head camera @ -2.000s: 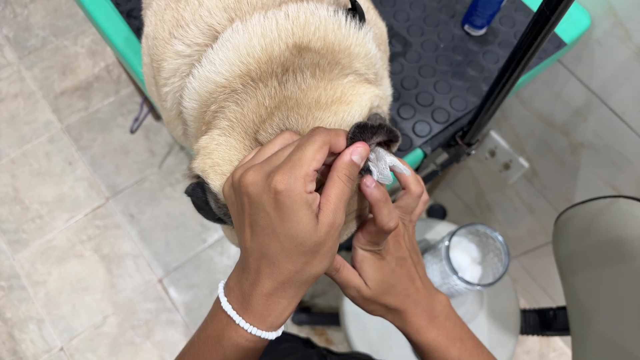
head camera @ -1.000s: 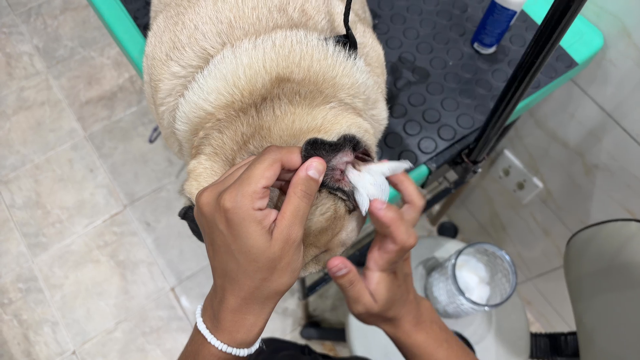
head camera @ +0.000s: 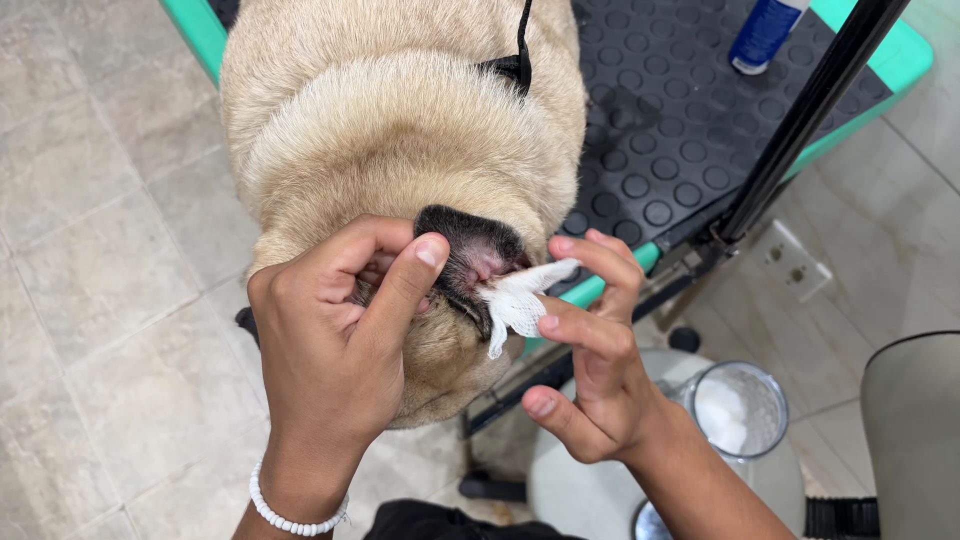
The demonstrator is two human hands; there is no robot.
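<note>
A fawn dog (head camera: 397, 142) with a black neck loop is on the grooming table, its head toward me. My left hand (head camera: 337, 322), with a white bead bracelet at the wrist, pinches the edge of the dog's black ear (head camera: 469, 240) between thumb and fingers and holds it folded back, the pink inner side showing. A piece of white gauze (head camera: 517, 304) lies at the ear opening, one end against the inner ear. My right hand (head camera: 600, 330) is beside the gauze with fingers spread; the index and middle fingers are at its right edge. Whether they grip it is unclear.
The table's black studded mat (head camera: 637, 150) has a green rim. A blue bottle (head camera: 765, 34) stands on it, near a black metal post (head camera: 814, 120). Below right, a glass jar (head camera: 739, 409) with white cotton sits on a pale round stool (head camera: 592, 480). A grey-beige chair or cushion is at far right.
The ear, earlier mostly covered by my hands, is now folded back with its inner side showing. My right thumb has moved off the gauze, and the right fingers have spread.
</note>
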